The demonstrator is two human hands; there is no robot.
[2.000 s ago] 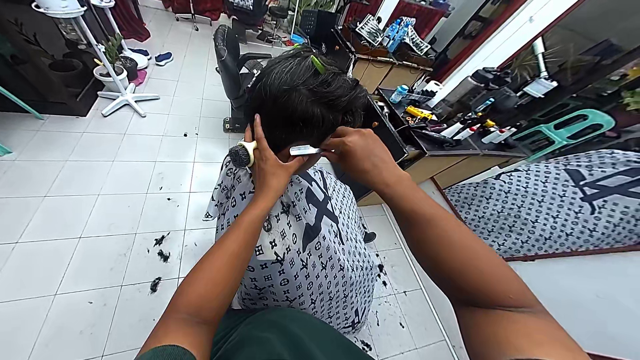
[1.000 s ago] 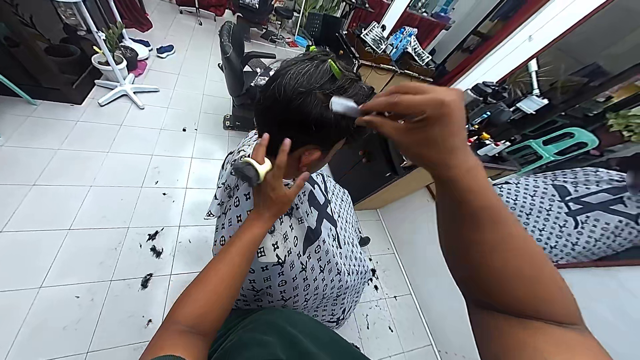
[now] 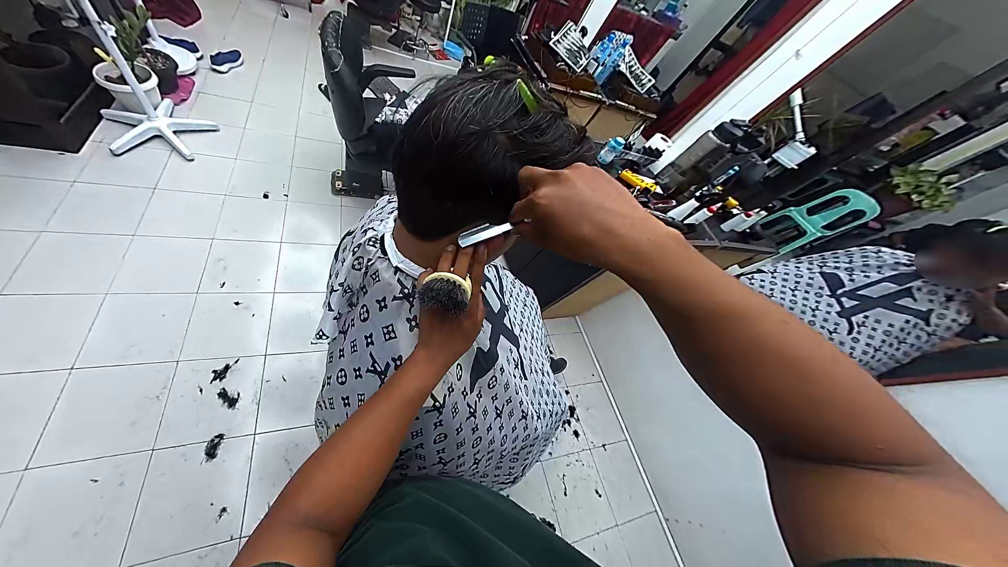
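A person with dark hair (image 3: 465,150) sits with their back to me, wrapped in a white patterned barber cape (image 3: 488,409); green hair clips (image 3: 528,96) hold the top hair. My right hand (image 3: 579,209) grips a straight razor (image 3: 484,234), its blade end at the skin below the ear area. Held in my left hand (image 3: 453,315) is a round neck brush (image 3: 445,294) with a pale yellow handle end and dark bristles, while the fingertips press on the neck just below the razor. The ear is mostly hidden by my right hand.
A black barber chair (image 3: 346,94) stands beyond the person. On the right, a counter (image 3: 732,246) holds bottles and tools, under a mirror (image 3: 866,236) showing the cape and a green plastic chair. Cut hair (image 3: 228,398) lies on the tiled floor; a white stand base (image 3: 157,126) is upper left.
My right hand has come down from beside the head, bringing the razor back to the neck. My left hand has turned and moved so its fingers are by the blade, brush still held.
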